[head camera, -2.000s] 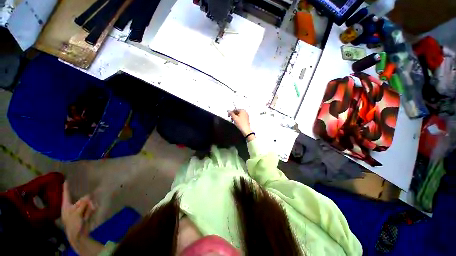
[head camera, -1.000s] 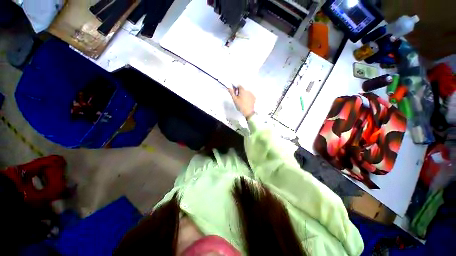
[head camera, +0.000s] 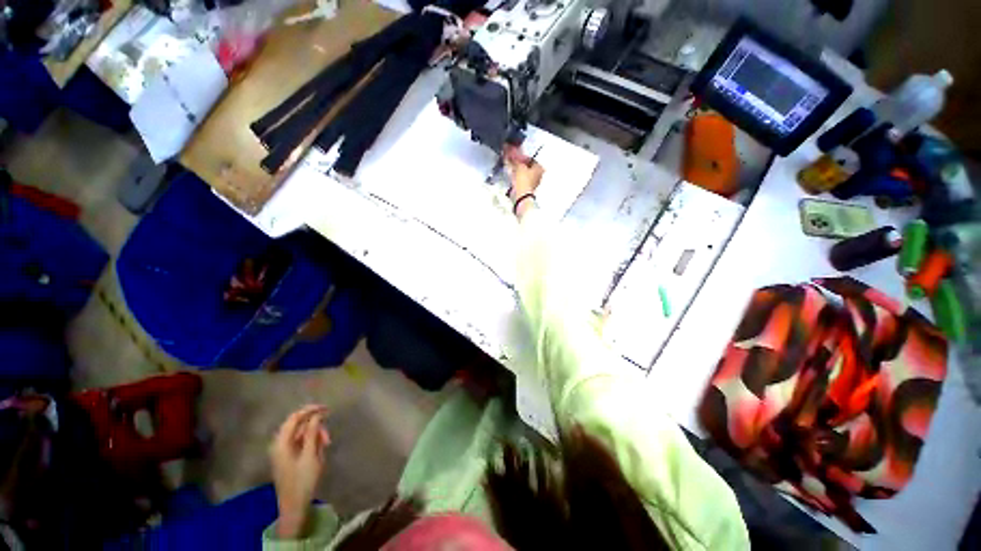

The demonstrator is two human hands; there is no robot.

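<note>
The sewing machine (head camera: 516, 48) stands at top centre, its dark front over a white work sheet (head camera: 425, 172). My right hand (head camera: 523, 175) is under the machine head, its fingers at the needle and presser area. The fingertips are small and partly hidden, so I cannot tell whether they hold anything. My left hand (head camera: 299, 463) is raised over the floor at lower left, away from the table, with bent fingers and nothing visible in it.
Black webbing straps (head camera: 355, 97) lie on a brown board at upper left. A control screen (head camera: 769, 86) stands upper right. A patterned bag (head camera: 828, 398), a phone (head camera: 837, 219) and thread spools (head camera: 864, 249) lie on the right side table. A blue bin (head camera: 204, 269) is at left.
My right hand has moved from the table's front part up to the needle area. My left hand, out of view one second ago, shows again at lower left. The view has shifted, showing more machine.
</note>
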